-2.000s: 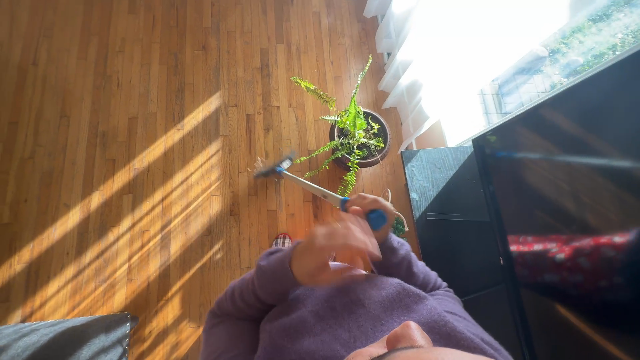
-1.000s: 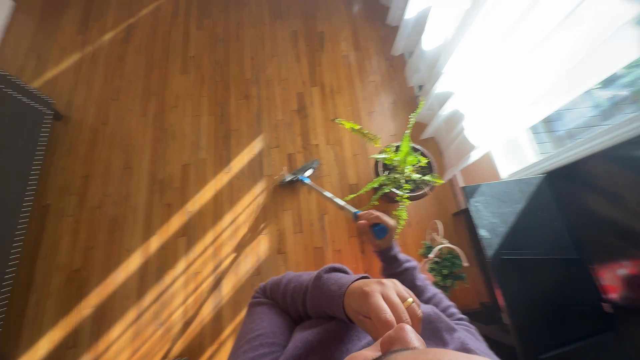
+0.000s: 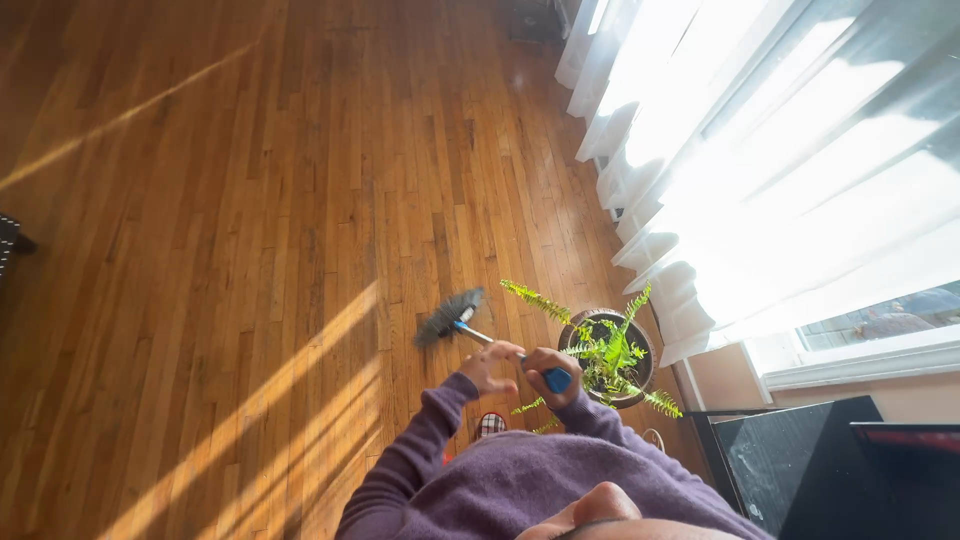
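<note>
A broom with dark bristles stands on the wooden floor, its silver and blue handle rising toward me. My right hand is closed around the handle's upper part, with the blue end cap showing above the fist. Beside it, my left hand has its thumb and fingers spread in a curve at the handle, lower down than the right. Whether the left fingers touch the handle cannot be told. The contact between bristles and floor is blurred.
A potted fern stands close to my right hand, its fronds reaching outward. White sheer curtains hang along the right. A dark cabinet is at lower right, and studded furniture shows at the left edge. A checked slipper is below.
My left hand has moved from in front of my chest out to the broom handle, its fingers now spread. The right hand keeps its hold. The view has shifted.
</note>
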